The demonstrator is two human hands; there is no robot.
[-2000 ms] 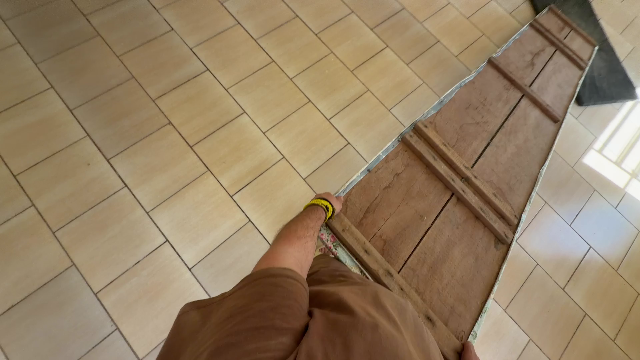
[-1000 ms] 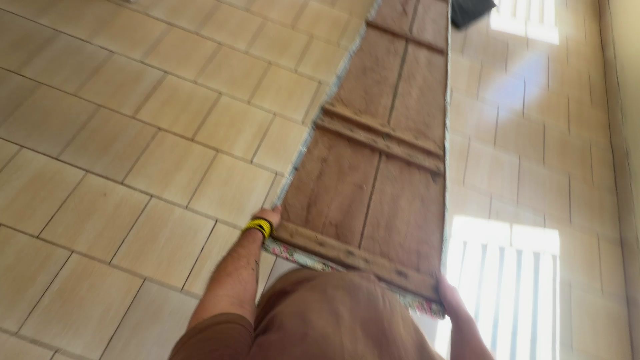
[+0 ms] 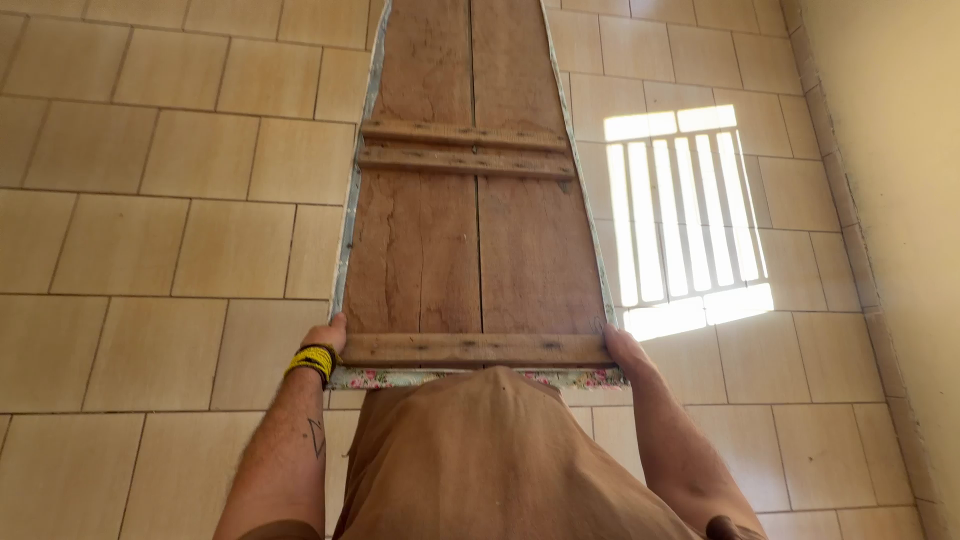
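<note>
A long panel of wooden boards [image 3: 532, 255] stretches away in front of my body, its bare brown side up. Wooden battens cross it, one at the near end [image 3: 472, 349] and a pair farther off [image 3: 465, 149]. Floral cloth [image 3: 375, 378] wraps its edges. My left hand [image 3: 327, 335] grips the near left corner, with a yellow and black bracelet at the wrist. At the near right corner my right hand [image 3: 627, 351] holds the other edge. The fingers of both hands are hidden under the panel, and its far end lies out of view.
Beige floor tiles [image 3: 142, 352] spread on both sides of the panel. A cream wall [image 3: 892, 150] with a tiled skirting [image 3: 855, 217] runs along the right. Barred sunlight [image 3: 686, 225] falls on the floor between the panel and the wall.
The panel slanted to the upper right earlier and now points straight ahead of me. Both hands stay at its near corners. The view has turned right, and the dark object near the far end is gone from sight.
</note>
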